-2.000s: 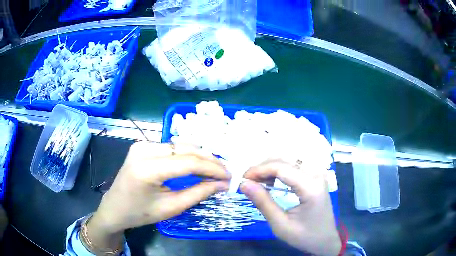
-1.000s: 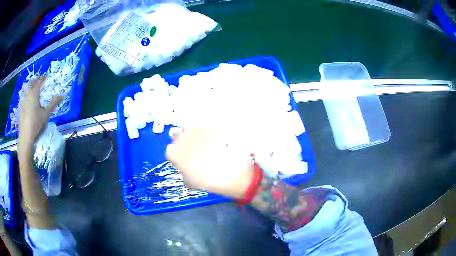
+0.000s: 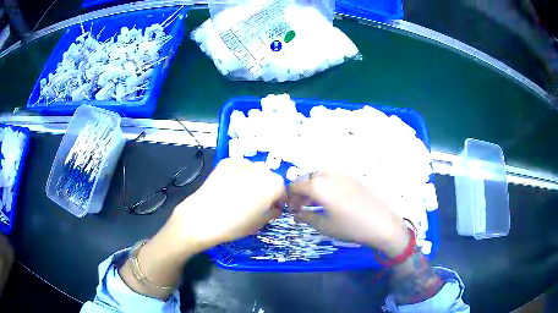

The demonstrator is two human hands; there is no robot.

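Note:
The blue work tray (image 3: 224,131) holds a pile of glossy white housings (image 3: 361,143) and loose thin leads (image 3: 293,241) near its front edge. My left hand (image 3: 229,198) and my right hand (image 3: 342,205) meet over the tray's middle, fingertips close together. A short white and blue piece of a lead (image 3: 311,209) shows at my right fingers, which pinch it. My left fingertips are curled and overexposed; what they hold, if anything, is hidden.
A clear lead box (image 3: 85,160) and dark eyeglasses (image 3: 150,200) lie at the left. A blue tray of stemmed housings (image 3: 107,70) is at the far left. A labelled parts bag (image 3: 275,43) lies behind the work tray. A translucent box (image 3: 482,188) is at the right.
My left hand has come back from the far-left tray to the work tray. My right hand has turned and now meets it. The camera view has shifted, and the whole eyeglasses show.

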